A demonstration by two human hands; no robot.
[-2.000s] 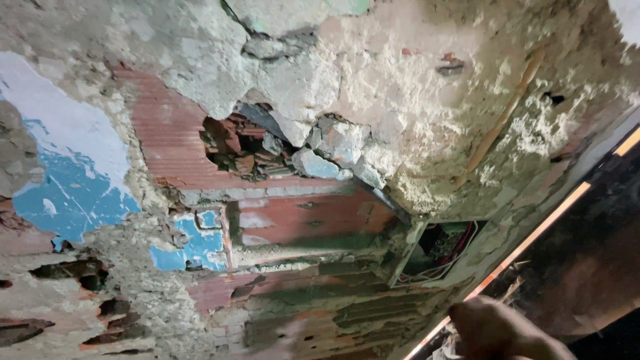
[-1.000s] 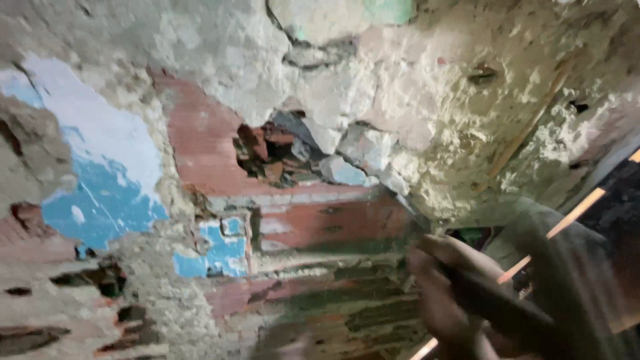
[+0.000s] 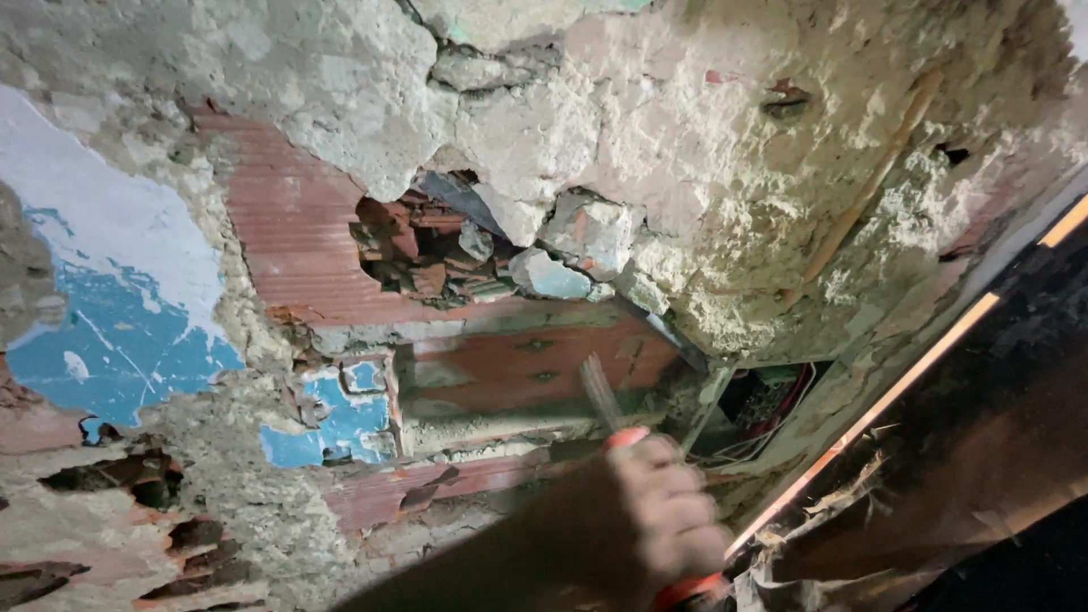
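My left hand [image 3: 671,501] is closed around the red handle of a hand tool [image 3: 603,391], likely a chisel or screwdriver. Its metal shaft is blurred and points up and left, in front of a recess of red hollow clay brick [image 3: 501,361]. Whether the tip touches the brick cannot be told. Right of the shaft sits an open electrical box [image 3: 765,399] with loose wires. Above the recess, a ragged hole [image 3: 442,246] shows broken brick pieces, with loose plaster chunks [image 3: 552,276] at its right edge. My right hand is out of view.
Cracked, rough plaster [image 3: 697,170] covers the upper wall. Blue paint [image 3: 119,348] remains at the left, above broken holes [image 3: 119,480] in the brick. A bright diagonal strip [image 3: 901,374] runs along the right, beside a dark brown surface [image 3: 952,518] with torn edges.
A hand was low at the right two seconds ago, then a blurred hand stood before the electrical box. Now my left forearm crosses the lower middle, and the red-handled tool shows in its hand.
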